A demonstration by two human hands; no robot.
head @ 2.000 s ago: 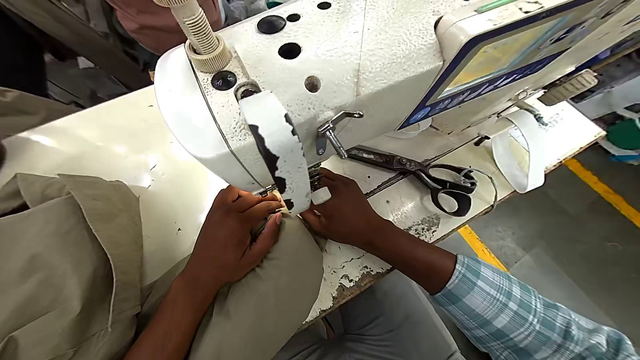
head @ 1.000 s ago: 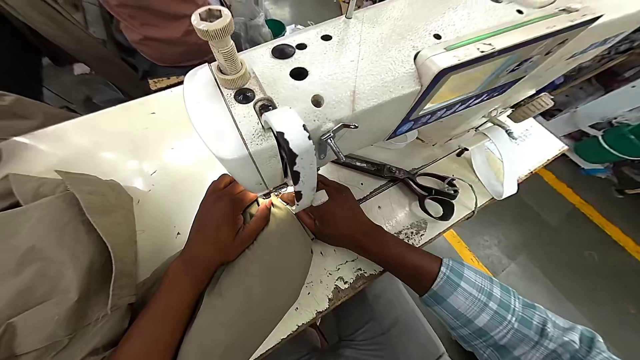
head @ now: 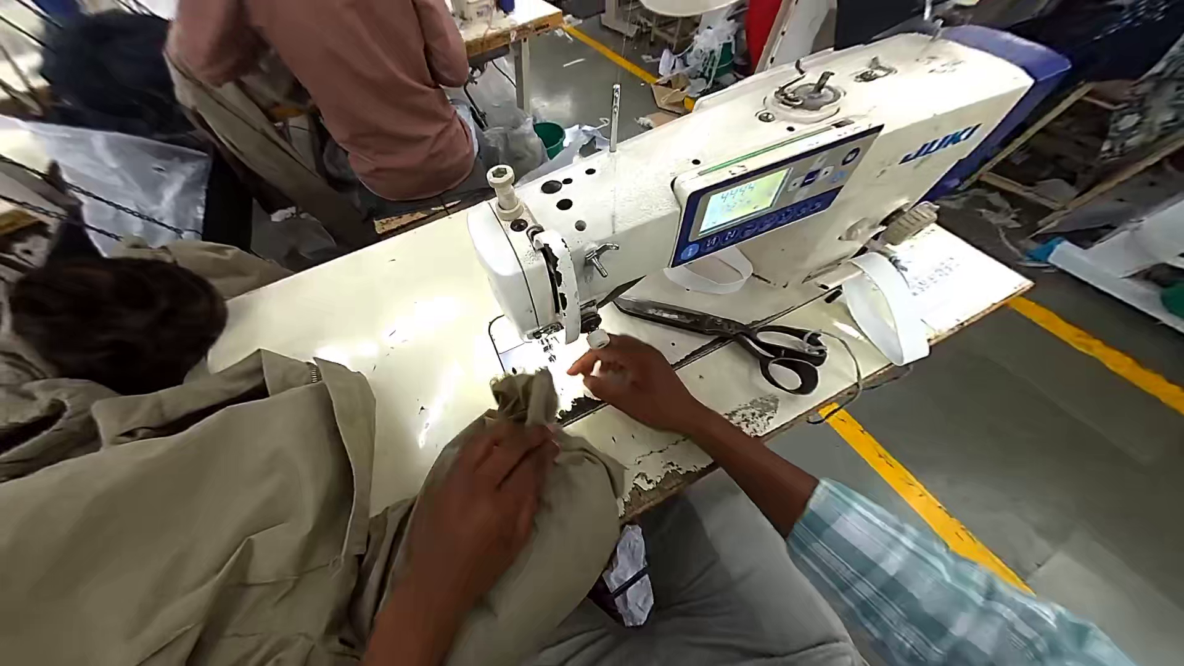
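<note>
My left hand grips a bunched end of the olive-tan fabric garment, just in front of the needle area of the white Juki sewing machine. To the right of the needle, my right hand has its fingers apart, holding nothing, near a small white knob by the machine head. Dark-handled fabric scissors lie on the machine table behind that hand. More of the same fabric spreads over the left side of the table.
The white table has a chipped front edge. A white strap loop hangs at its right. Beyond the table a person in a pink shirt sits with back turned; another person's dark-haired head is at the left.
My left hand has drawn the fabric back from the needle toward me. My right hand has come away from the fabric and opened. The view has moved back and widened.
</note>
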